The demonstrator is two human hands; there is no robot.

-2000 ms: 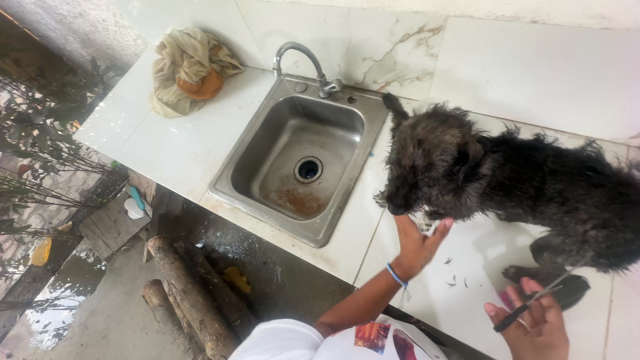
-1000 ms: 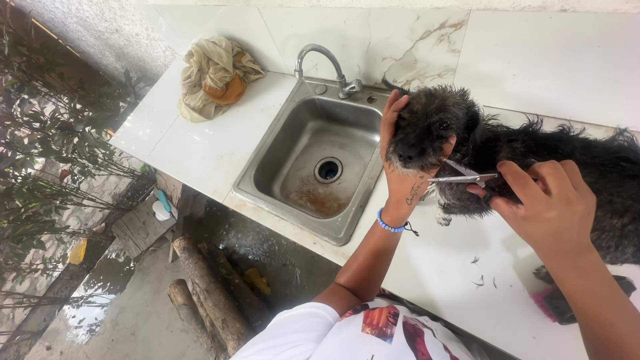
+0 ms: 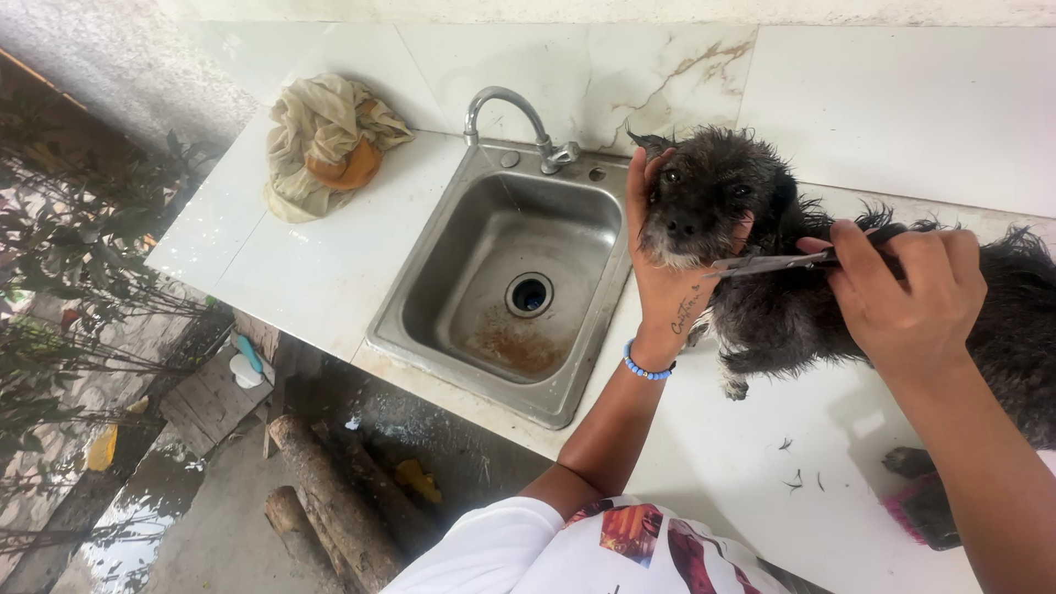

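Note:
A wet, dark-furred dog [image 3: 804,313] lies on the white tiled counter with its head raised beside the sink. My left hand [image 3: 678,289] cups the dog's chin and cheeks from below, fingers on either side of its face. In my right hand [image 3: 907,289] is a pair of scissors [image 3: 771,264]; their blades point left under the dog's jaw, close to my left wrist, and look nearly closed. Small fur clippings [image 3: 794,480] lie on the counter below the dog. Near its hind paw is a pink-bristled brush [image 3: 907,507], partly hidden.
A stainless steel sink [image 3: 511,272] with a curved faucet [image 3: 507,103] is set in the counter left of the dog. A crumpled beige cloth [image 3: 318,140] with an orange part lies at the far left. Logs [image 3: 330,503] and leafy plants [image 3: 66,247] are below and left.
My left hand has come up around the dog's muzzle, and the dog now faces the camera. My right hand has moved from low at the right up to the dog's neck with the scissors.

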